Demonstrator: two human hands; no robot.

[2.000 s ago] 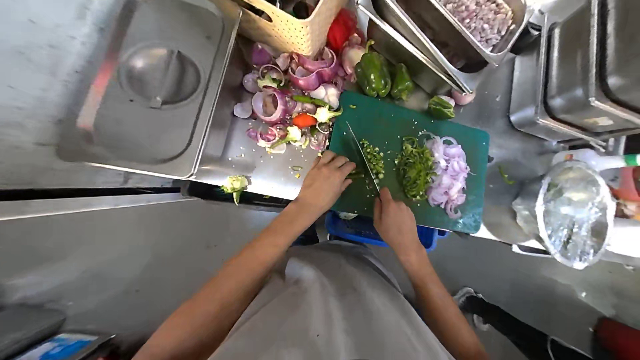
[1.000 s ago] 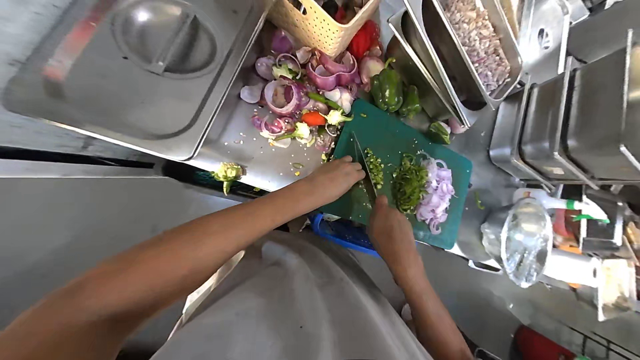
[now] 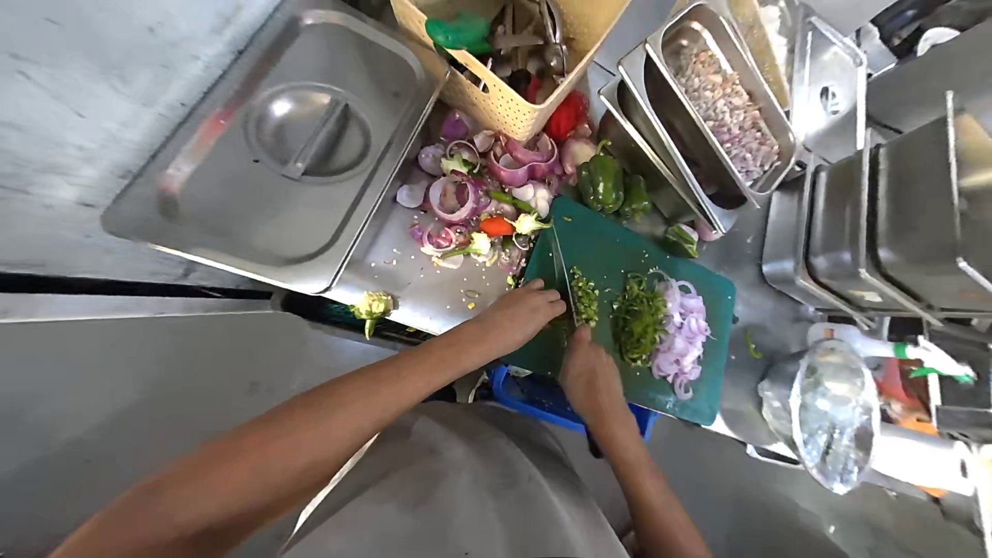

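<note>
My right hand point(image 3: 590, 372) is closed around the handle of a kitchen knife point(image 3: 564, 271), whose blade stands over the green cutting board point(image 3: 717, 349). Just left of the blade lies my left hand point(image 3: 527, 311), its fingers bent at the board's left side; whether they hold anything is hidden. Against the blade's right side is a small heap of chopped green chili or pepper point(image 3: 584, 297). Farther right on the board are a pile of thin green pepper strips point(image 3: 638, 319) and a pile of sliced purple onion point(image 3: 682, 333).
Onion peels and trimmings point(image 3: 457, 198) lie left of the board, below a perforated plastic basket point(image 3: 496, 101). Behind the board are green bell peppers point(image 3: 601, 184) and a steel pan of chopped onion point(image 3: 725, 108). A lidded steel pan point(image 3: 225, 178) is at left, a foil-like bowl point(image 3: 835, 415) at right.
The view has shifted and turned somewhat. Both hands stay at the knife and the chopped green heap; the piles on the board look the same.
</note>
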